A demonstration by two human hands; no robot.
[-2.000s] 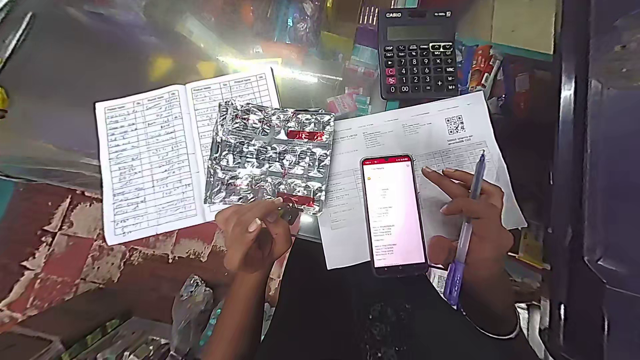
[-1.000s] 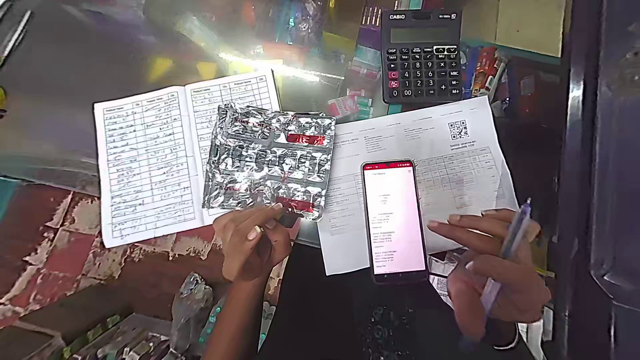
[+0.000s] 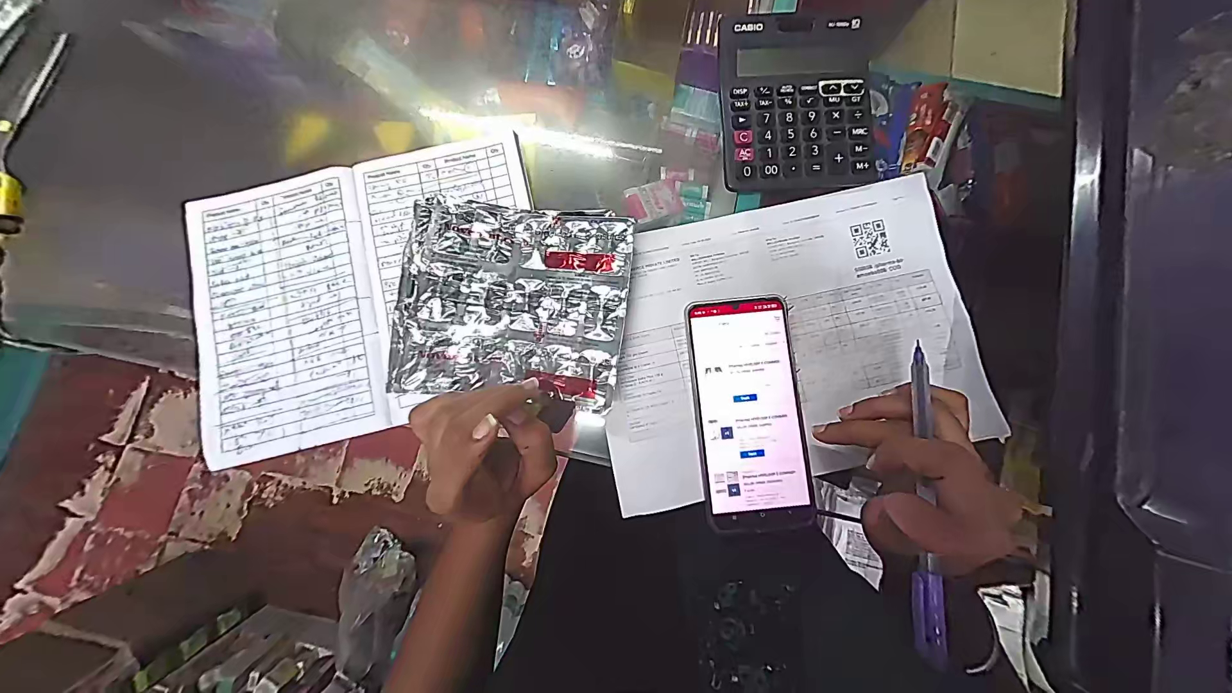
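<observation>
Near the bottom edge of a silver foil blister sheet (image 3: 510,298) is my left hand (image 3: 486,448), its fingers curled at a small dark piece by the sheet's lower right corner; whether it grips the sheet I cannot tell. The sheet overlaps an open notebook (image 3: 289,318) with handwritten tables. A lit smartphone (image 3: 751,414) lies on printed paper sheets (image 3: 664,462), its screen showing a list with blue buttons. Right of the phone, my right hand (image 3: 934,472) holds a purple ballpoint pen (image 3: 921,395) between its fingers, tip up, with fingertips close to the phone's edge.
A Casio calculator (image 3: 804,106) lies beyond the papers on a glass-like counter with packets visible around it. Scissors or a similar tool (image 3: 12,192) are at the far left. Below left are a clear plastic bag (image 3: 375,597) and small boxes (image 3: 260,664). A dark structure (image 3: 1107,337) borders the right.
The phone's screen has changed from lines of text to a list with blue buttons. My right hand lifted away from the phone, then came back nearer to it, the pen still held.
</observation>
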